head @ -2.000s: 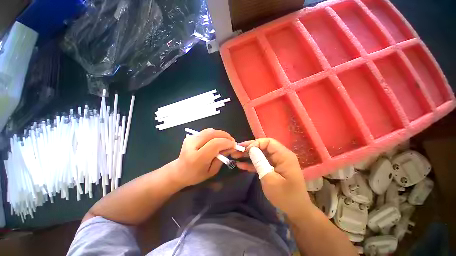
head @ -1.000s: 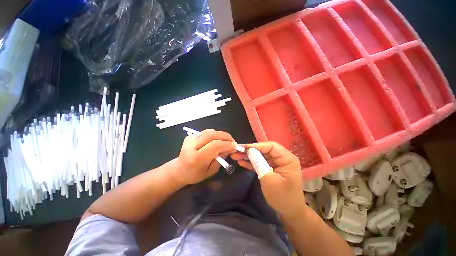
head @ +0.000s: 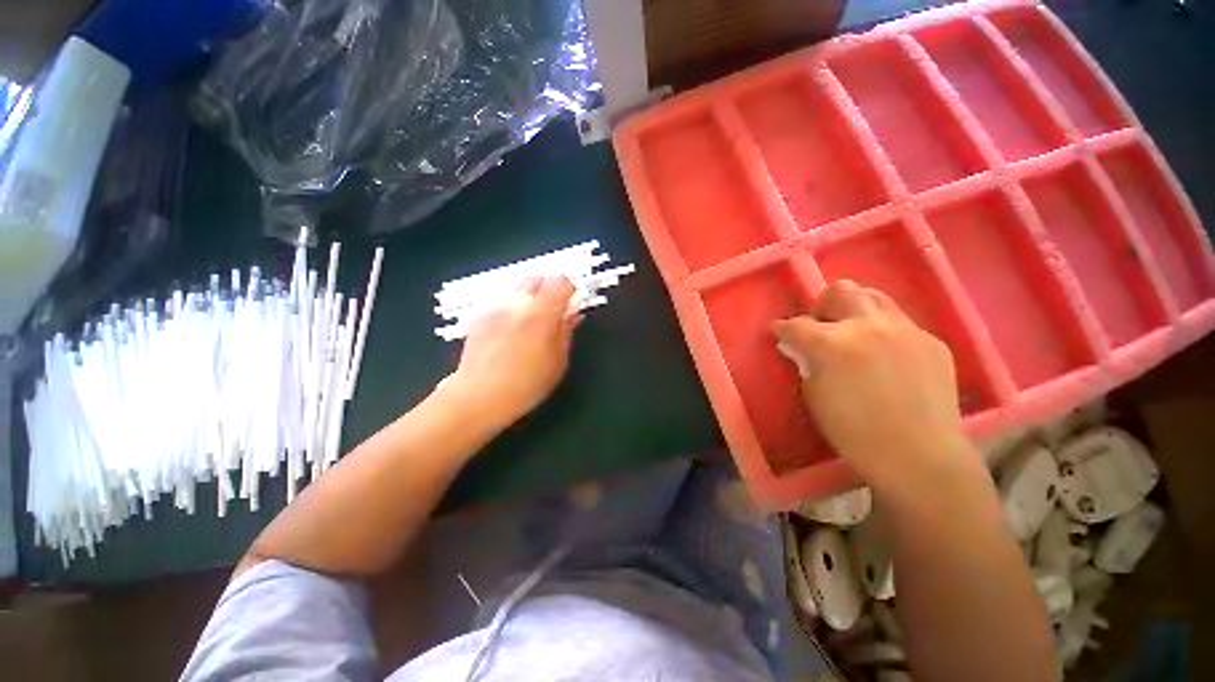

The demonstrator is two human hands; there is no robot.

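White rods point(head: 533, 273) lie in a small row on the dark green bench in front. My left hand point(head: 516, 349) is on the near side of this row, its fingertips at the rods; whether it grips any cannot be told. My right hand point(head: 873, 373) is over the near-left compartments of the red tray point(head: 746, 500), fingers bent together and pointing down. A bit of white wrap shows at its fingertips. What it pinches, if anything, is hidden. A big heap of white rods point(head: 200, 393) lies at the left.
A crinkled clear plastic bag point(head: 347, 107) lies at the back. A pale tub point(head: 60, 160) and a blue bin point(head: 167, 33) are at the back left. Off-white moulded housings point(head: 1106, 473) are heaped below the tray. A brown carton point(head: 726, 33) stands behind it.
My hands were together in front of me, working at a rod end. They have parted: the left went forward to the small row, the right moved right over the tray.
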